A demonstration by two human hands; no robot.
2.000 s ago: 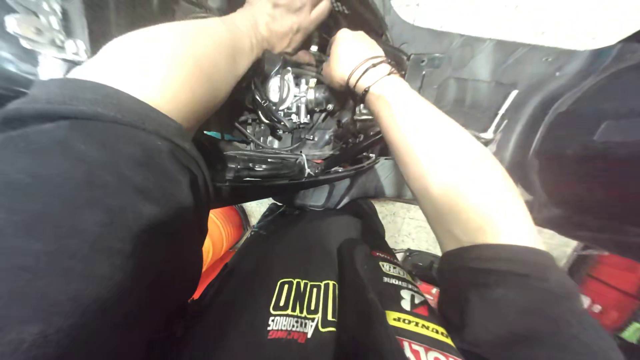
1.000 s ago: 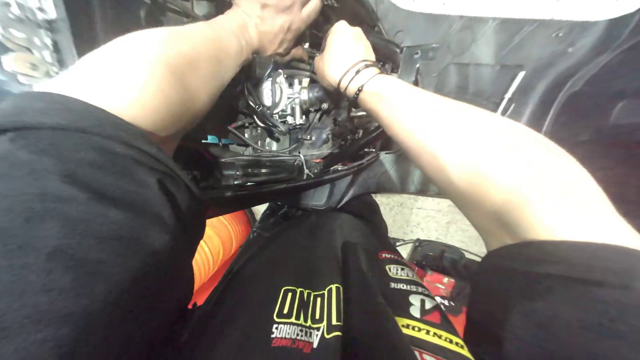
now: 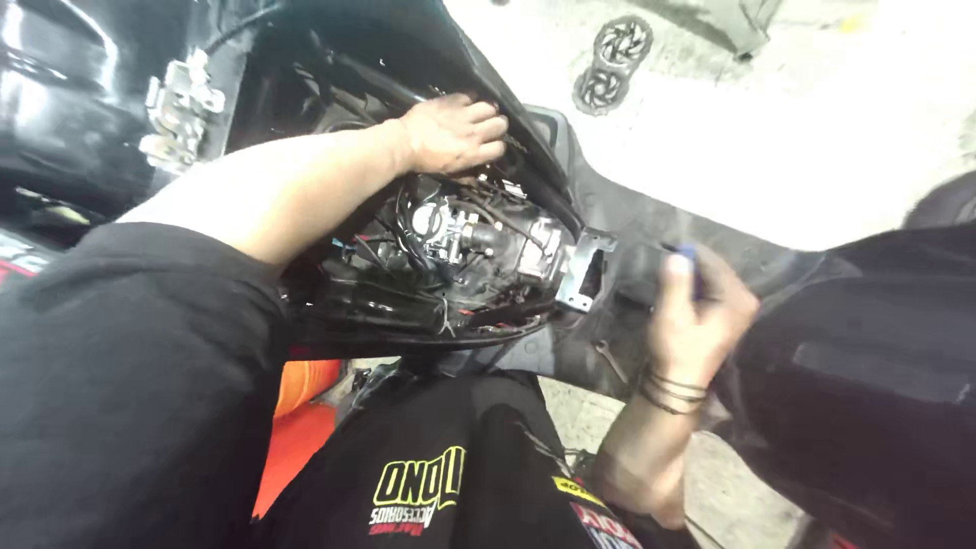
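Observation:
My left hand (image 3: 455,136) rests at the far edge of the scooter's open engine bay, its fingers curled over the black body panel (image 3: 526,152); whether it grips anything is hidden. Below it lie the carburetor (image 3: 438,229), black hoses and the metal engine part (image 3: 540,248). A metal bracket (image 3: 583,273) spans the right end of the bay. My right hand (image 3: 698,305), blurred, is right of the bracket over the grey floorboard, closed around a small blue object (image 3: 687,252), perhaps a tool handle. A wrench (image 3: 611,361) lies on the floorboard, left of that hand.
A loose metal part (image 3: 181,114) sits on the dark bodywork at upper left. Two round slotted metal parts (image 3: 623,42) lie on the pale floor beyond the scooter. Orange and red items (image 3: 305,385) are beside my leg. The dark scooter front (image 3: 862,343) stands at right.
My right hand has left the engine bay beside my left hand and moved right, over the floorboard, with a blue object in it. My left hand remains by the bay. The view has shifted.

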